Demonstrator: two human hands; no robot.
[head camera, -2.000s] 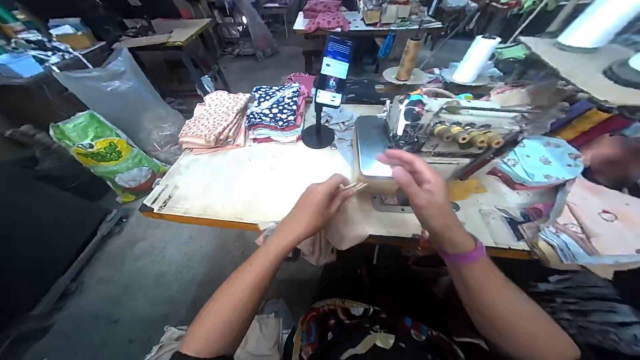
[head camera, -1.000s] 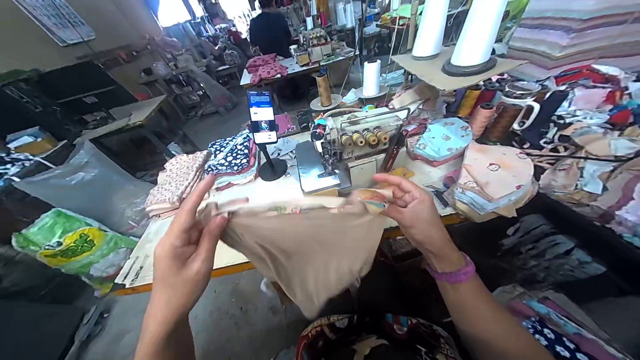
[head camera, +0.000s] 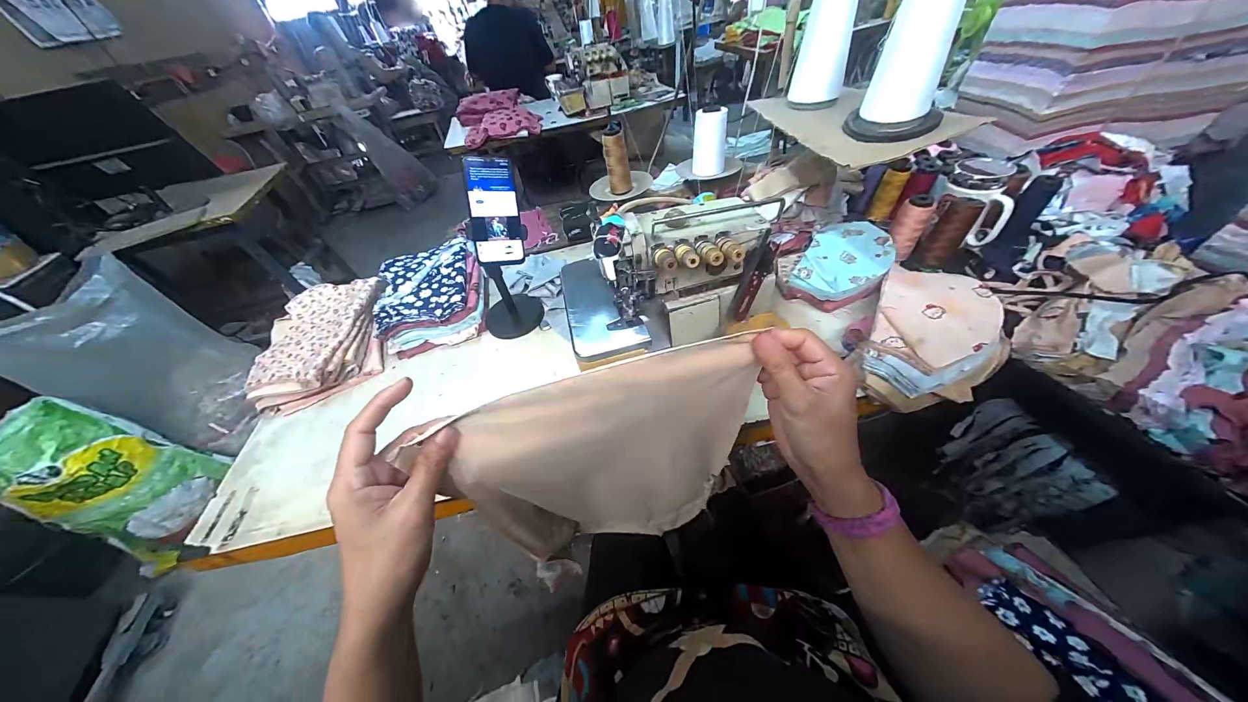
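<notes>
A beige piece of fabric (head camera: 604, 439) hangs stretched between my two hands, its upper edge drawn nearly straight. My left hand (head camera: 390, 478) pinches its left end between thumb and fingers, with the index finger raised. At the upper right corner, my right hand (head camera: 804, 400) grips the edge; a purple band circles that wrist. Just beyond the cloth stands an overlock sewing machine (head camera: 682, 258) with a shiny metal plate (head camera: 597, 312) at its left. The lower part of the fabric hangs past the table's front edge.
On the worktable (head camera: 468, 375) are folded floral fabrics (head camera: 327, 336), a phone (head camera: 494, 210) on a stand and round-cut fabric stacks (head camera: 936, 317). Large white thread cones (head camera: 902, 68) stand above right. A green sack (head camera: 107, 473) lies left, scraps (head camera: 1160, 322) right. A person (head camera: 507, 49) is in the background.
Two seconds ago the cloth hung low by my left hand and my right hand was apart from it. Now both hands hold it spread. The view has shifted right.
</notes>
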